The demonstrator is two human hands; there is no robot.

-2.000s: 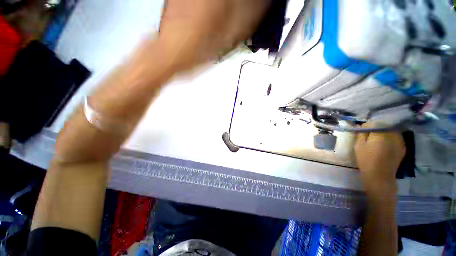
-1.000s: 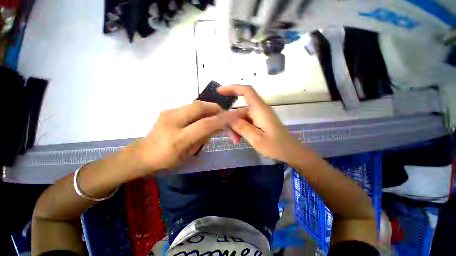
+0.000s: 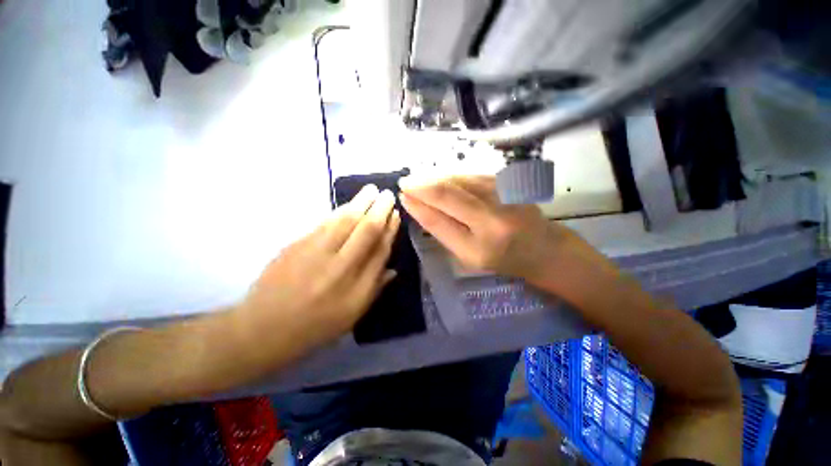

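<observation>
A black panel (image 3: 394, 296) lies lengthwise on the machine bed and over the table's front edge, just in front of the needle area. My left hand (image 3: 319, 268) lies on it with the fingertips pressed near its far end. A grey strip (image 3: 441, 284) runs along the panel's right side. My right hand (image 3: 474, 223) has its fingertips at the top of the strip, against the panel's right edge; whether it pinches the strip is hard to tell. The presser foot area (image 3: 426, 114) is just beyond my fingertips.
The sewing machine head (image 3: 565, 45) hangs over the bed, with a ribbed grey knob (image 3: 526, 179) by my right hand. Black and grey strips (image 3: 697, 150) lie to the right. Black cut pieces (image 3: 173, 32) lie upper left. A blue crate (image 3: 592, 391) and red crate (image 3: 246, 430) stand below.
The small folded-looking black piece between my hands now shows as a longer panel laid flat with a grey strip beside it. My hands have moved apart slightly and lie closer to the needle area.
</observation>
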